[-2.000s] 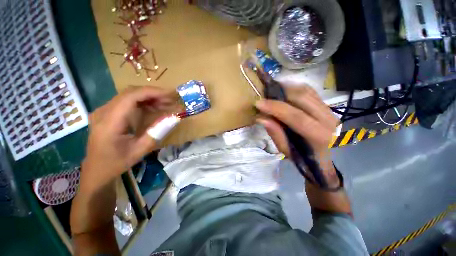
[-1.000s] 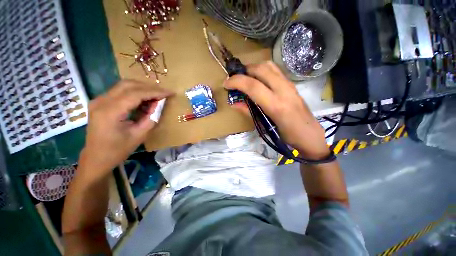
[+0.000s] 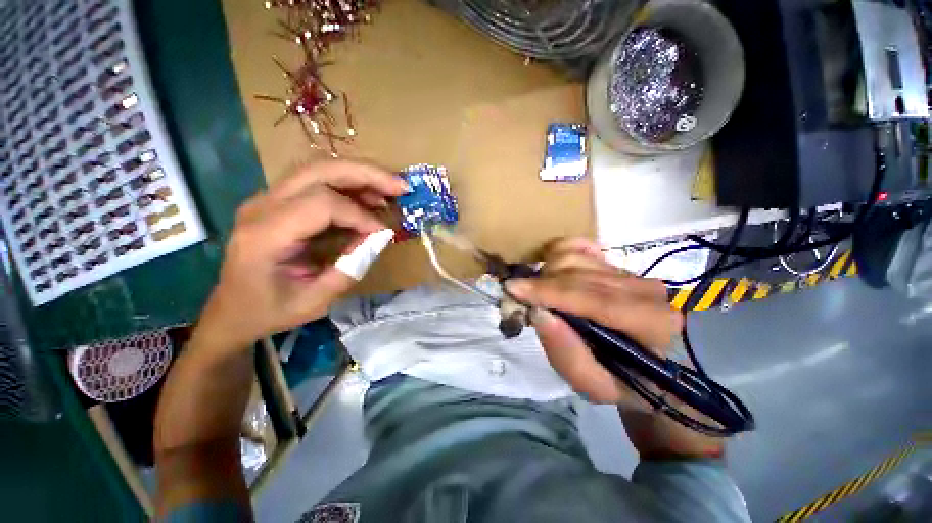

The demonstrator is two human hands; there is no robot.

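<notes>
My left hand (image 3: 307,245), with a white wrap on one fingertip, holds a small blue circuit board (image 3: 427,196) at its left edge. Red leads (image 3: 402,234) show at the board's lower left, by the wrapped finger. My right hand (image 3: 603,317) grips a black soldering iron (image 3: 634,368). The iron's tip and the pale curved feed tube (image 3: 439,268) point at the board's lower edge; whether the tip touches is too blurred to tell. A second blue board (image 3: 565,152) lies on the cardboard (image 3: 501,133) to the right.
Loose red leads (image 3: 312,97) lie at the cardboard's upper left. A tub of silver shreds (image 3: 664,82) and coiled metal rings (image 3: 542,26) stand at the top. A white sheet with rows of small dark pieces (image 3: 92,153) is left. A dark box with cables (image 3: 838,123) is right.
My left hand has moved right and taken hold of the board. The iron has swung down from the upper cardboard to the board's lower edge. My right hand no longer covers the second board.
</notes>
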